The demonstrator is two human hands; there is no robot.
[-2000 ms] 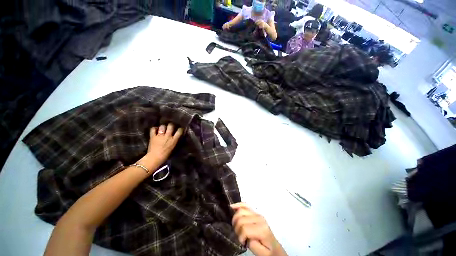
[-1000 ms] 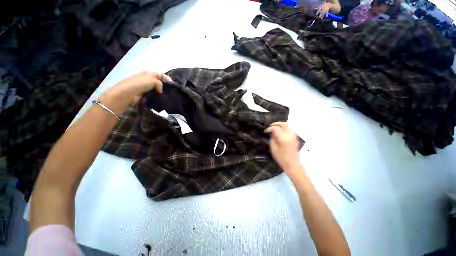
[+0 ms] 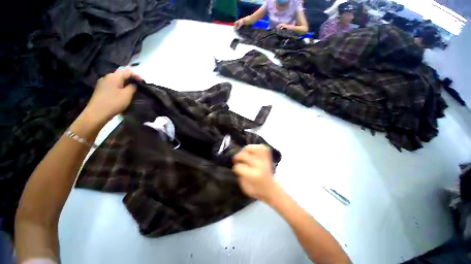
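Note:
A dark brown plaid garment [image 3: 170, 180] lies bunched on the table in front of me, its dark lining [image 3: 178, 116] showing along the opening. My left hand [image 3: 114, 92] is closed on the garment's upper left edge and holds it raised. My right hand [image 3: 254, 170] is closed on the garment's right part; it is slightly blurred and its fingertips are partly hidden. White labels [image 3: 162, 127] show on the lining, and a white loop [image 3: 224, 144] lies near my right hand. A narrow plaid strip [image 3: 262, 117] sticks out at the far side.
The white table [image 3: 289, 221] has a curved edge. Thread snips [image 3: 336, 195] lie right of my right hand. A large plaid garment pile [image 3: 361, 82] lies at the far right. Dark cloth [image 3: 103, 36] is heaped beyond the left edge. Two people [image 3: 281, 15] are across the table.
The garment has gone from lying spread to being lifted and opened at its upper left edge by my left hand. The lining and labels now show. The camera view has also shifted.

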